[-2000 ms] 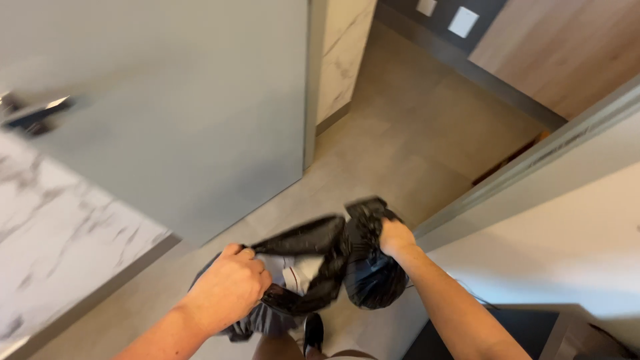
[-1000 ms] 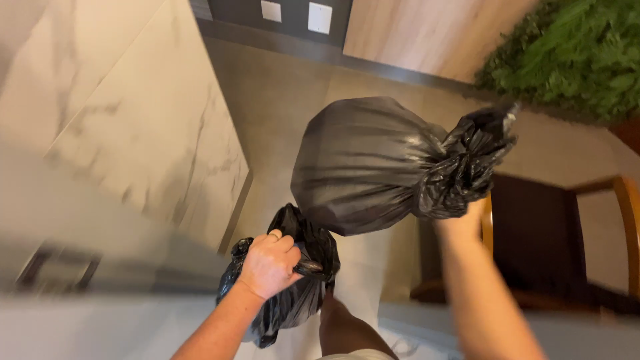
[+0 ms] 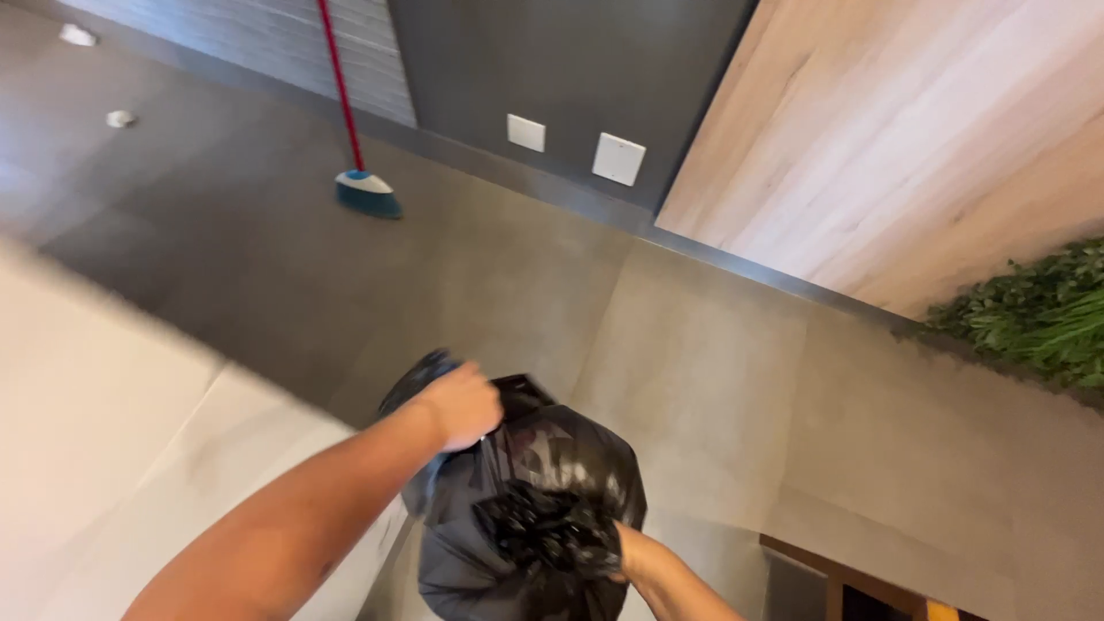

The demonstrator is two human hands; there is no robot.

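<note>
My left hand (image 3: 467, 405) is closed on the gathered top of a black plastic garbage bag (image 3: 414, 379), held out in front of me; most of that bag is hidden by the arm and a second bag. Lower down, my right hand (image 3: 628, 552) grips the bunched neck of the other full black garbage bag (image 3: 595, 457), its fingers partly covered by the plastic. The two bags overlap, and where one ends and the other begins is hard to tell.
A broom (image 3: 368, 194) with a red handle stands by the far wall. Small white pieces (image 3: 121, 118) lie on the floor at the upper left. A pale wall (image 3: 172, 405) borders the left, green plants (image 3: 1035, 315) the right, and wooden furniture (image 3: 845, 569) the lower right.
The view has turned, bringing the broom into sight. The right-hand bag has come down from its raised position and now overlaps the left-hand one. Both hands still hold their bags.
</note>
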